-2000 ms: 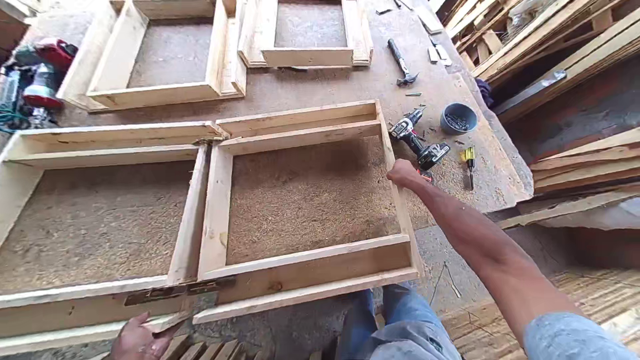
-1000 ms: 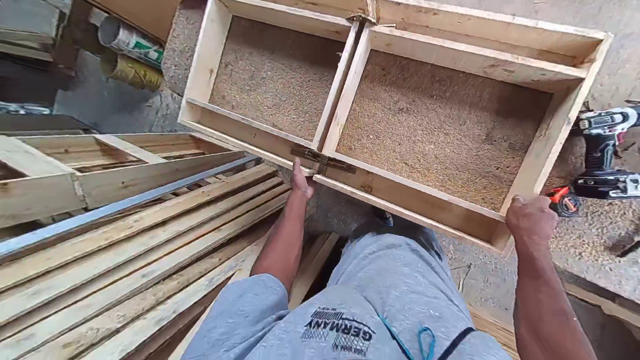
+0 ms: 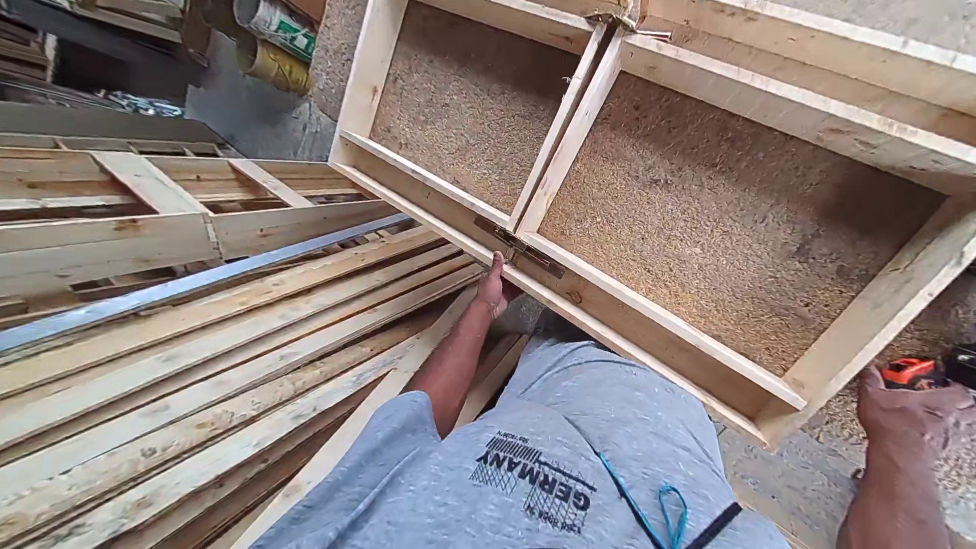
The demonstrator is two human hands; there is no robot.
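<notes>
Two wooden frames, joined side by side by a metal hinge, lie over a sawdust-covered surface. My left hand grips the near rail of the wooden frame just below the hinge, thumb on top and fingers hidden underneath. At the right edge, my right hand is at the outer side of the frame's near corner; its fingers are partly hidden, and whether it touches the wood is unclear. Just beyond it shows an orange and black tool. A second metal fitting sits at the far end of the joint.
Long wooden boards lie stacked at the left, with a metal bar along them. Behind them are more slatted wooden frames. A white and green bucket and a yellow bucket stand at the upper left.
The view has swung strongly left and down. My left hand, open beside the joint two seconds ago, now grips the near rail. My right hand has shifted from on top of the corner to its outer side.
</notes>
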